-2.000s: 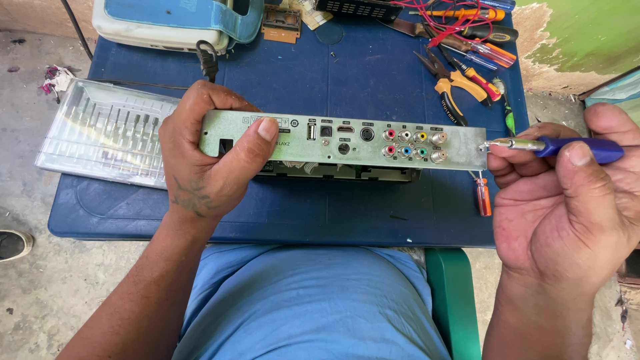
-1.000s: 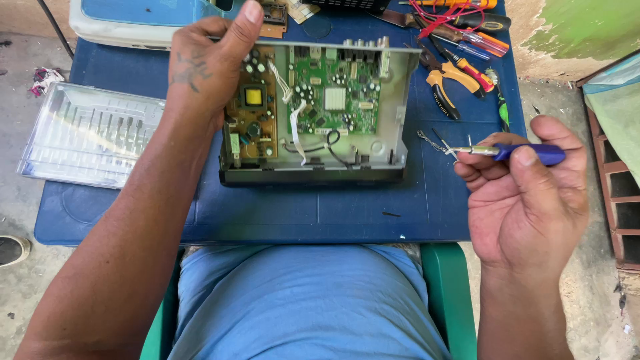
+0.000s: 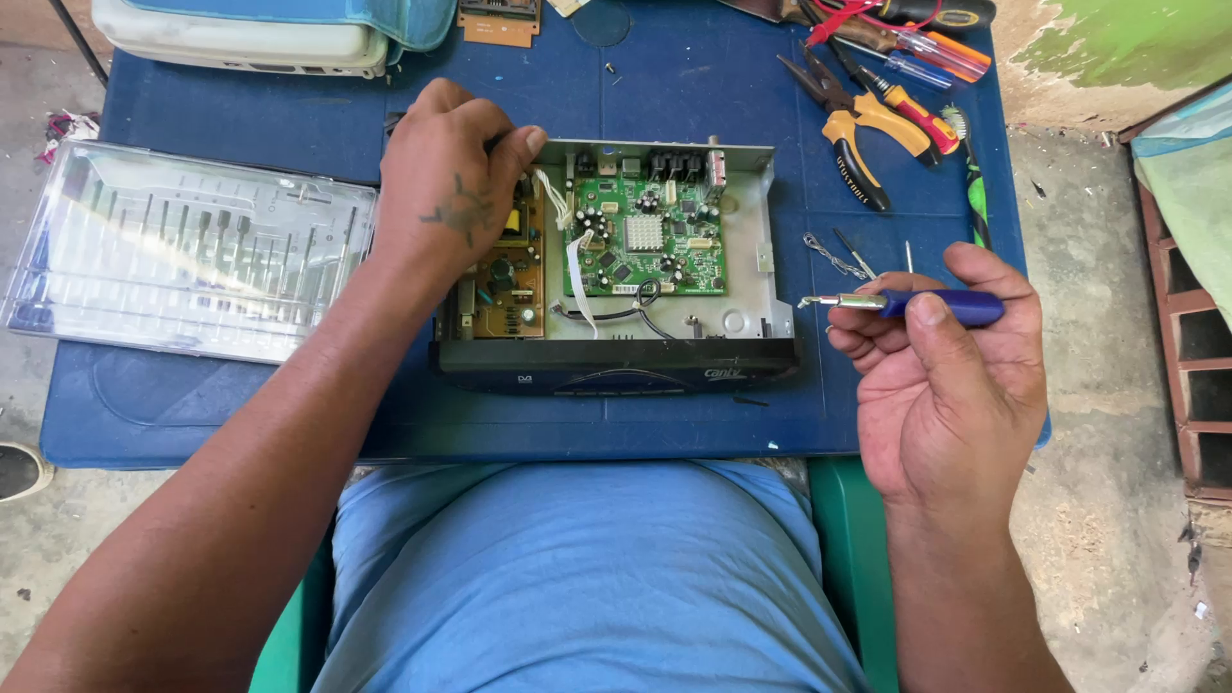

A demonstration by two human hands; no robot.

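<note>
A set-top box without its cover lies flat on the blue table, front panel toward me. Inside are a green circuit board with a finned heatsink and a brown power board, joined by white cables. My left hand grips the box's back left corner; its fingertips are partly hidden behind the rear panel. My right hand holds a blue-handled precision screwdriver to the right of the box, its tip pointing left. Something small, perhaps a screw, is at the tip.
A clear case of precision bits lies at the left. Pliers, screwdrivers and a green-handled brush are at the back right. Twisted wire and thin bits lie near my right hand. A white and blue device stands back left.
The box was held with its rear panel facing up; it has been tilted down and now lies flat, my left hand still on it. My right hand keeps the screwdriver.
</note>
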